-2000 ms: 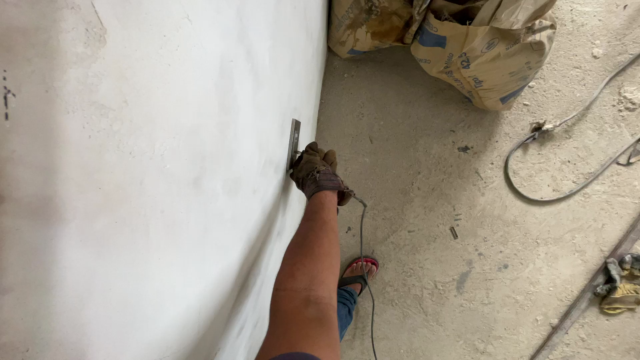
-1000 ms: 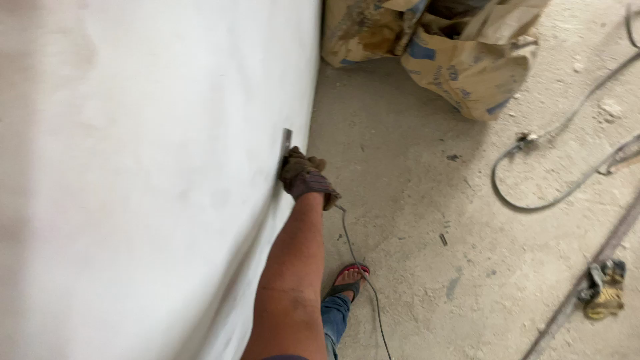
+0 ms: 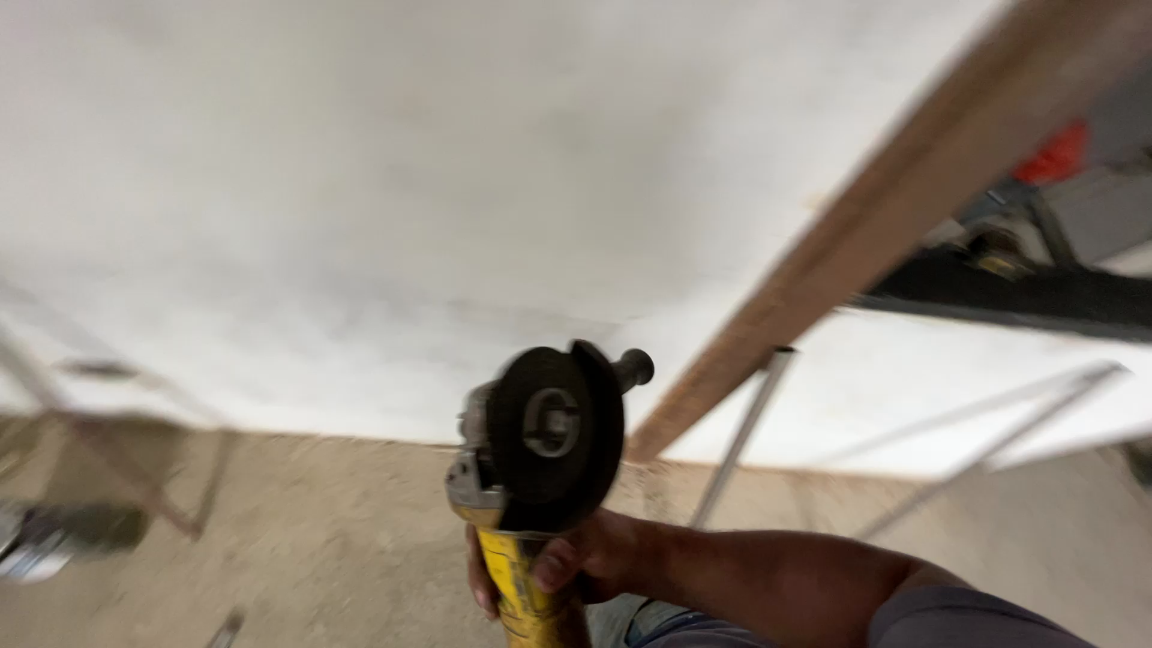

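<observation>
My right hand (image 3: 580, 558), bare, is wrapped around the yellow body of an angle grinder (image 3: 517, 576). The thumb lies on the near side, and fingertips show at the body's left edge. The grinder stands nearly upright in the lower middle of the head view, its dark disc (image 3: 531, 432) and curved guard facing me. A black side handle sticks out at the upper right, with no hand seen on it. Behind the tool is a white wall (image 3: 405, 207); blur hides whether the disc touches anything. My left hand cannot be made out.
A long wooden board (image 3: 837, 234) slants across the right side. Thin metal legs (image 3: 742, 441) stand beside it, and more thin bars (image 3: 126, 468) are at the left. A dark ledge (image 3: 1017, 288) holds blurred items, with a red thing (image 3: 1055, 155) above. Dusty floor (image 3: 342, 531) runs below.
The view has swung widely to another stretch of wall. Earlier a brown-gloved hand held a flat metal tool against the white wall; now a bare hand holds an angle grinder. The paper sacks have left view.
</observation>
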